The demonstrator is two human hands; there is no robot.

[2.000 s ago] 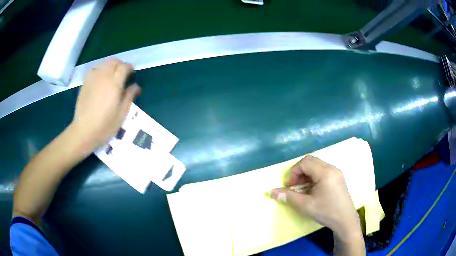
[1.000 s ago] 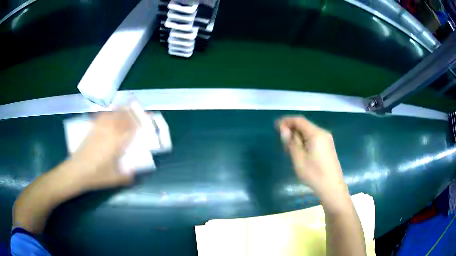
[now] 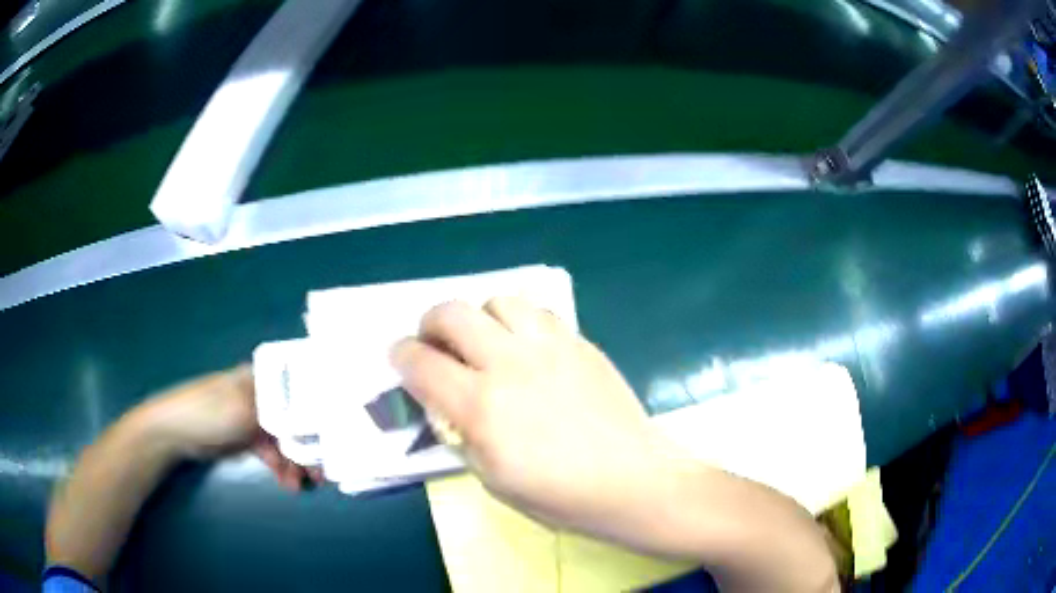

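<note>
A small stack of white hang-tab boxes lies over the green worktop, its tab end to the left, with dark print on the top face. My left hand holds the stack at its left tab end, fingers under the edge. My right hand lies across the top box with bent fingers; whether it grips a box or a sticker cannot be told. The pale-yellow sticker sheets lie at the lower right, partly under my right forearm.
A silver side rail runs between the worktop and the green belt. A thick white diverter bar angles over the belt at left. A grey support bracket is bolted to the rail at upper right.
The boxes have moved right and nearer, beside the sheets, and turned so their tabs point left. My left hand moved to their left end; my right hand came left onto them.
</note>
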